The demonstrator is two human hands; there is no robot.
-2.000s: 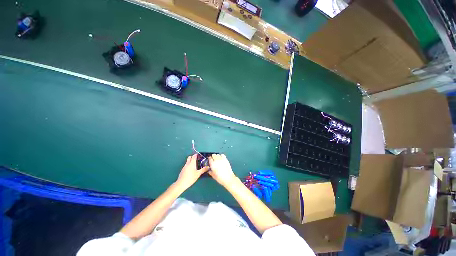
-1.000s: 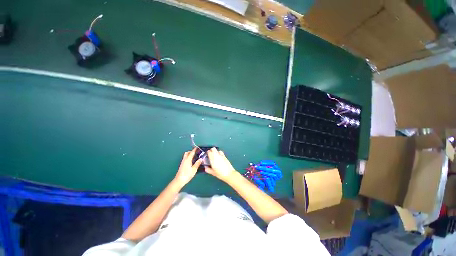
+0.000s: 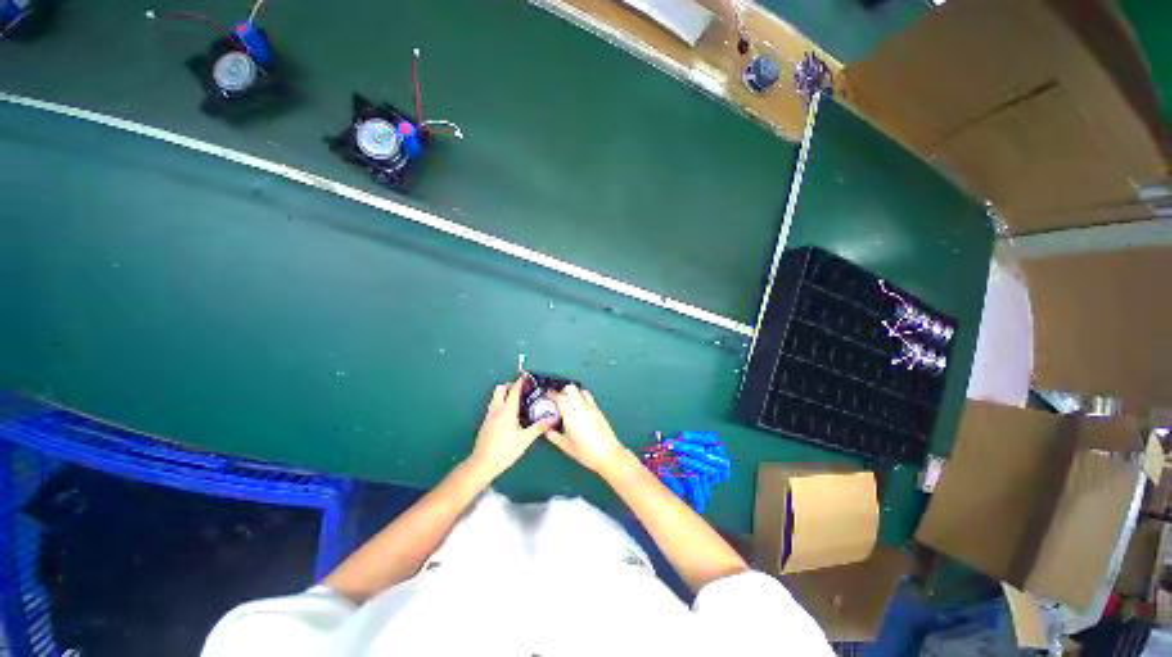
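Observation:
A black motor housing with a silver motor in its middle is held between my two hands over the green work strip. A thin lead wire sticks up from its upper left. My left hand grips its left side. My right hand grips its right side, fingers at the top edge. The fingers hide part of the housing. A pile of blue wired components lies just right of my right hand.
Motor subassemblies stand beyond the white rail. A black motor tray with a few silver motors is at the right, near an open carton. A blue crate is at lower left. Large cartons stand far right.
The silver motor face now shows in the housing between my fingers, where it was mostly covered before. My hands stay close together. The view has shifted.

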